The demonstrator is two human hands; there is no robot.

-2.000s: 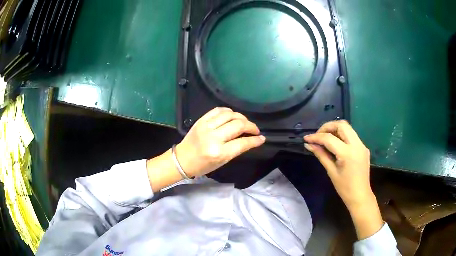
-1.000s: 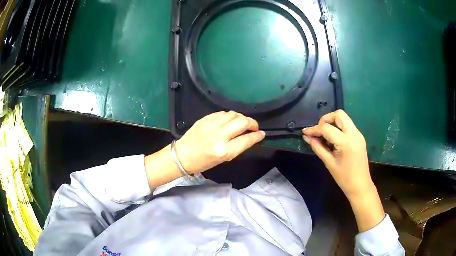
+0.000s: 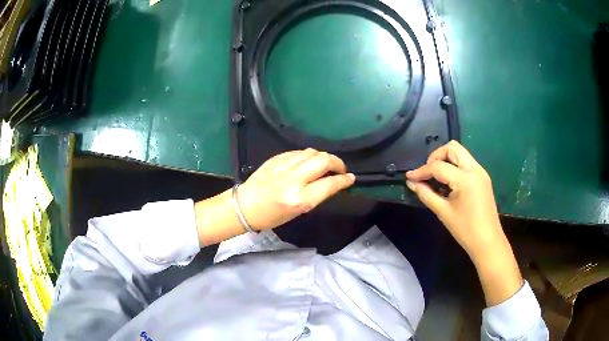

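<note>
A square black plastic frame [image 3: 427, 123] with a large round opening lies flat in front of me, its top cut off by the picture's edge. A thin black sealing strip [image 3: 380, 178] runs along the frame's near edge between my hands. My left hand [image 3: 294, 186] pinches the strip between thumb and fingers near the middle of that edge. My right hand [image 3: 457, 196] pinches it near the right corner. The strip is hard to tell from the frame's dark rim, and parts lie hidden under my fingers.
The green bench top [image 3: 521, 133] surrounds the frame. A stack of black frames [image 3: 57, 60] stands at the far left. Yellow liner strips [image 3: 30, 233] hang at lower left. A dark object [image 3: 601, 80] is cut off at the right edge. A brown cardboard box [image 3: 567, 273] shows below the bench.
The frame has shifted slightly left in view since two seconds ago, and its near edge now sits closer against the strip. Both hands keep their pinch, with little movement.
</note>
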